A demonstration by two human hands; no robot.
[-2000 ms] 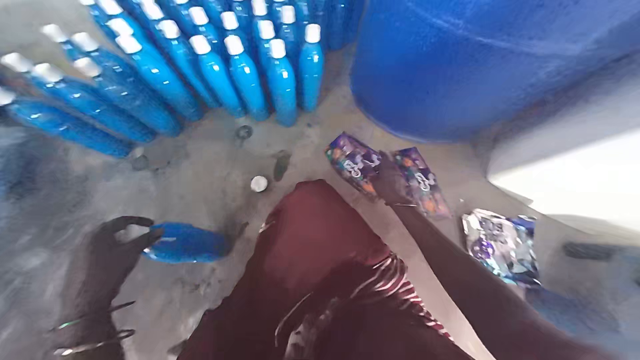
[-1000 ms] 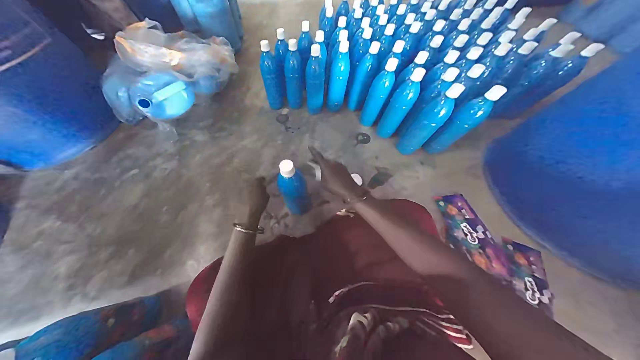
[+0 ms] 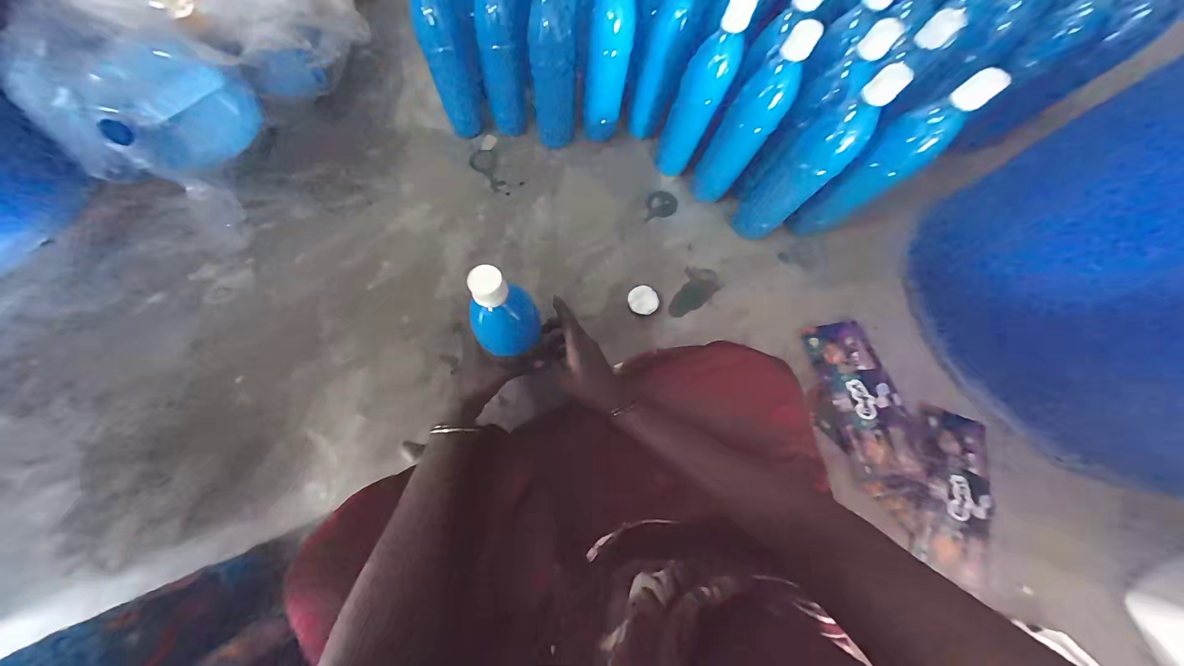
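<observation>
A plastic bottle of blue liquid with a white cap stands upright on the concrete floor just in front of my lap. Beside its lower left is my left hand, dark and blurred, its fingers partly hidden. My right hand is at the bottle's right side, index finger extended; whether either hand grips the bottle is unclear. Something pale, perhaps a label or cloth, lies between my wrists. To the right of my right hand, a loose white cap rests on the floor.
Capped blue bottles stand in rows ahead. A big blue drum is at the right; purple printed packets lie near it. Clear plastic bags with a light-blue container sit at upper left. Wet marks spot the floor.
The blue bottle, lying by my left hand two seconds ago, is upright between my hands. My right hand has left the packets and is beside the bottle. The view has shifted.
</observation>
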